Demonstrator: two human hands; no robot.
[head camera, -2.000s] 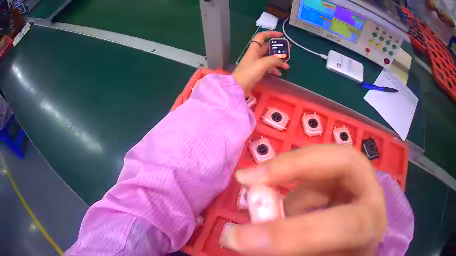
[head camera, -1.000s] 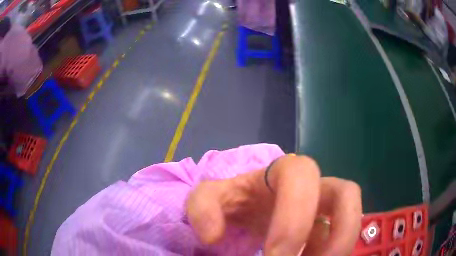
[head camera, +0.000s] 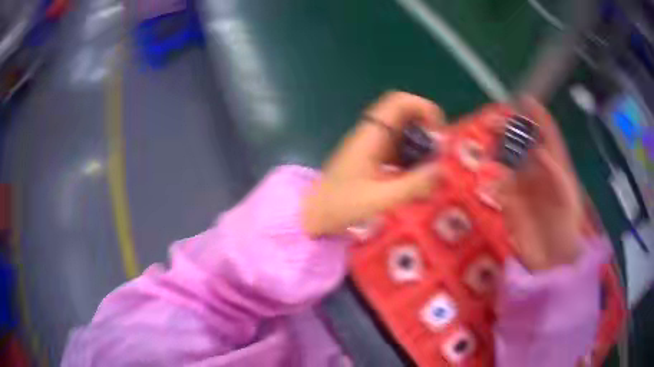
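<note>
The picture is blurred. My left hand (head camera: 380, 161) is over the upper left part of the red compartment tray (head camera: 380, 301), its fingers around a dark-faced watch unit (head camera: 416, 145). My right hand (head camera: 538, 186) is over the tray's upper right part and holds another watch unit (head camera: 518, 140), its screen lit with white lines. Several pale watch units lie face down in the tray pockets, dark round sensors showing, such as one watch unit (head camera: 405, 263) below my left hand. Both sleeves are pink and cover parts of the tray.
The green bench (head camera: 323, 64) runs behind the tray. A blurred metal post (head camera: 559, 61) stands at the upper right. The instrument's lit display (head camera: 628, 123), a small white box (head camera: 625, 192) and white paper (head camera: 638, 261) are at the right edge. A blue stool (head camera: 166, 36) stands on the grey floor at left.
The view has swung back from the floor to the tray. My left hand has moved up and now visibly holds a watch unit. My right hand has come into view with a lit one.
</note>
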